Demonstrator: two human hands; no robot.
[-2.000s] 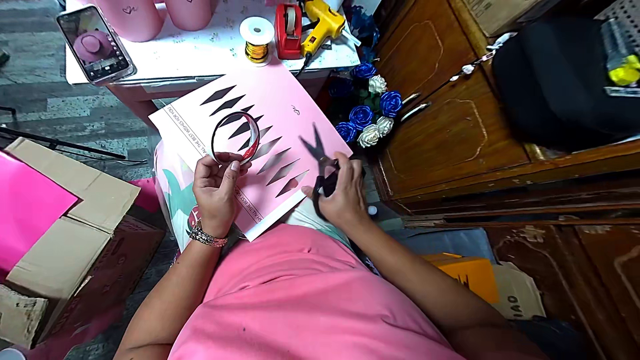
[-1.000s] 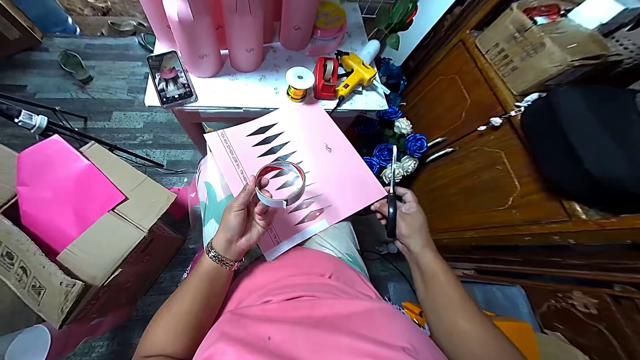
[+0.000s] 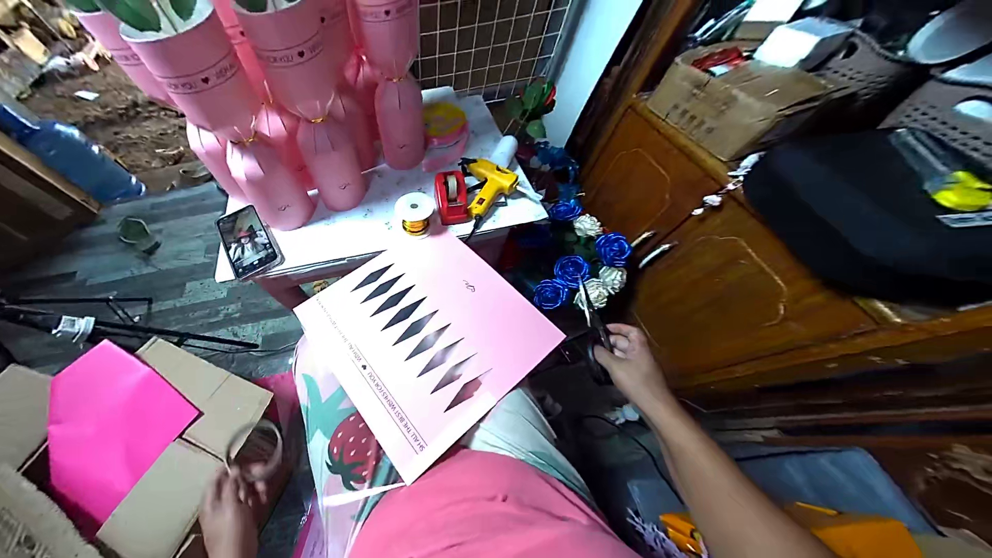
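A pink sheet of card (image 3: 496, 302) with a row of diamond-shaped cut-outs and a printed border lies across my lap, its far corner by the white table. My right hand (image 3: 629, 360) grips black-handled scissors (image 3: 595, 333) just right of the sheet, blades pointing up toward the blue and white artificial roses. At the lower left, my left hand (image 3: 232, 504), somewhat blurred, holds a roll of tape (image 3: 256, 451) beside the open cardboard box. The sheet is touched by neither hand.
The white table (image 3: 325, 252) bears a phone (image 3: 248, 242), a ribbon spool (image 3: 414, 214), a red tape dispenser (image 3: 452, 198), a yellow glue gun (image 3: 493, 184) and pink wrapped holders (image 3: 267, 186). An open cardboard box (image 3: 167, 480) with bright pink sheets stands left, a wooden cabinet (image 3: 697, 287) right.
My left hand has moved with the tape roll from over the pink sheet to the lower left, by the box. My right hand still holds the scissors. The view has shifted.
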